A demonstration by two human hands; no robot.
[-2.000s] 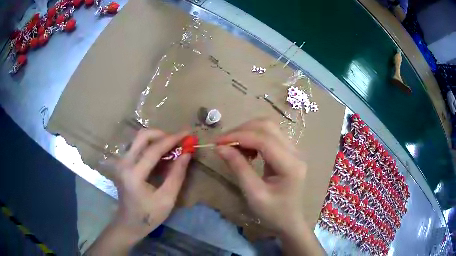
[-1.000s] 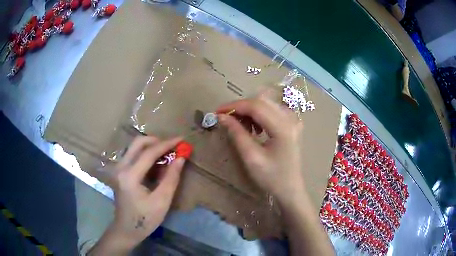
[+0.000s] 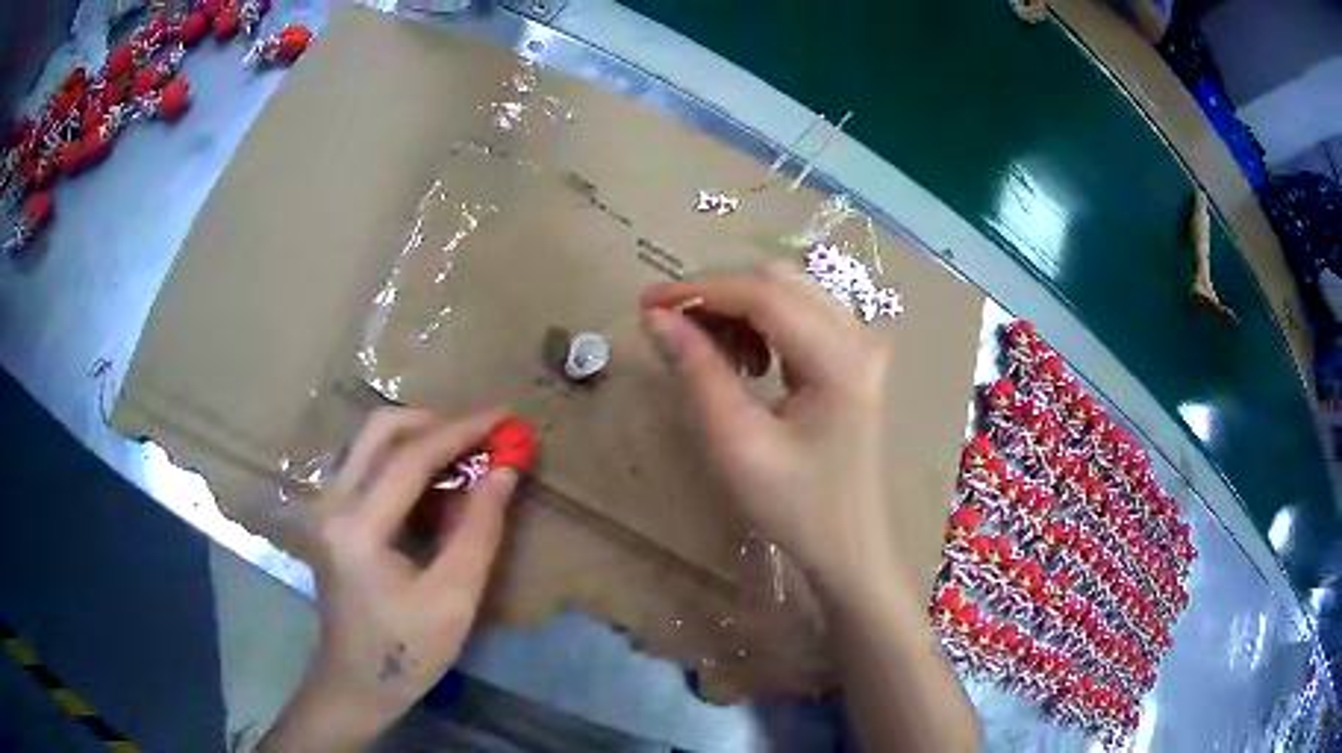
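My left hand (image 3: pixel 405 537) holds a figurine (image 3: pixel 511 444) between thumb and fingers, its red head to the right and its red-and-white body partly hidden by the fingers. My right hand (image 3: pixel 787 405) is raised right of the glue pot (image 3: pixel 586 356), thumb and forefinger pinched on a thin pale stick (image 3: pixel 692 305), of which only a short piece shows. The small round pot stands on the brown cardboard (image 3: pixel 295 236) beside a dark smudge. A pile of small white parts (image 3: pixel 854 283) lies behind my right hand, with a few set apart (image 3: pixel 717 202).
Rows of red-topped figurines (image 3: pixel 1060 544) cover the metal at the right. A loose red cluster (image 3: pixel 103 111) lies at the upper left. Thin sticks (image 3: pixel 807 152) lie at the cardboard's far edge. The green belt (image 3: pixel 1016 191) carries a tan piece (image 3: pixel 1205 258). Shiny tape crosses the cardboard.
My right hand has moved from the left hand's figurine to the pot, then away to its right with the stick. The left hand keeps the figurine and has shifted slightly left in view.
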